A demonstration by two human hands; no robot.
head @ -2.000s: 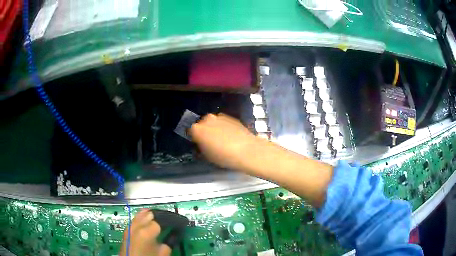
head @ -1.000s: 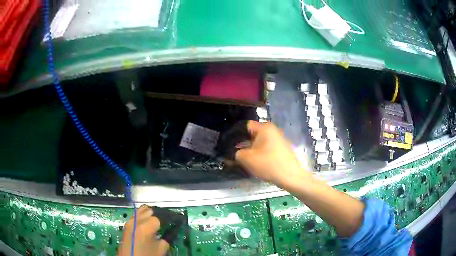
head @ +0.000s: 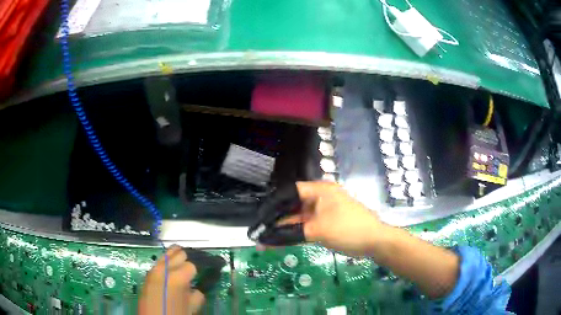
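My right hand (head: 320, 215), with black coverings on its fingertips, is over the front rail at the centre. Its thumb and fingers pinch a small whitish part (head: 256, 232). My left hand (head: 173, 282), also with black-covered fingertips, is at the bottom left over the boards; its lower part is cut off by the frame, and whether it holds anything cannot be seen. Green circuit boards (head: 289, 277) lie in a long row beneath both hands. A black parts bin (head: 215, 194) with a white paper label (head: 248, 165) stands behind my right hand.
A blue coiled cord (head: 98, 144) hangs at the left. Small white pieces (head: 92, 224) lie in a black tray there. White-silver components (head: 393, 151) stand in rows centre-right. A dark device (head: 487, 161) stands right. A pink block (head: 289, 98) lies under the green shelf (head: 295, 31).
My right hand first moved right within the bin, then came forward out of it to the rail with a small part. My left hand has stayed nearly in place. The camera view has shifted slightly.
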